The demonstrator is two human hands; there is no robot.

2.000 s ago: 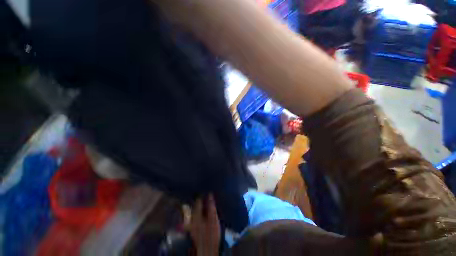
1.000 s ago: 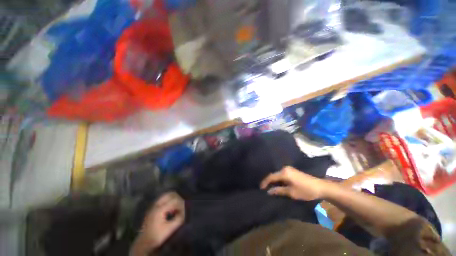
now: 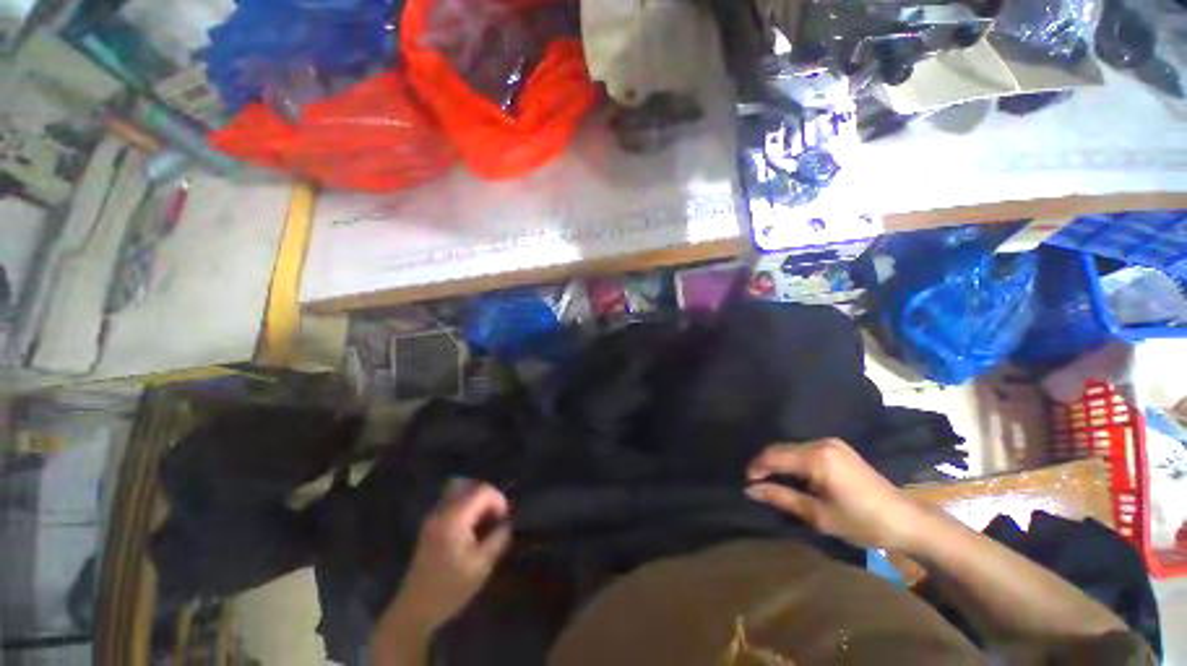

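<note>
A large black garment (image 3: pixel 677 403) lies over my lap below the table edge. A long straight black band (image 3: pixel 625 507) is stretched between my two hands. My left hand (image 3: pixel 465 533) pinches its left end, and my right hand (image 3: pixel 827 488) pinches its right end between thumb and fingers. The button-sewing machine's bright bed plate (image 3: pixel 810 176) juts over the table edge beyond the garment, apart from it. The machine head shows only in part at the top. No button can be made out on the band.
The white table (image 3: pixel 521 241) has a wooden edge. A red-orange bag (image 3: pixel 514 130) and blue bags (image 3: pixel 306 52) lie left of the machine. A button tray (image 3: pixel 957 72) is at its right. A blue bag (image 3: pixel 957 306) hangs below. A red basket (image 3: pixel 1106 449) stands at right.
Two seconds ago the black garment was raised high and my right arm crossed the view. It is now down on my lap. Since one second ago the band between my hands has become straighter.
</note>
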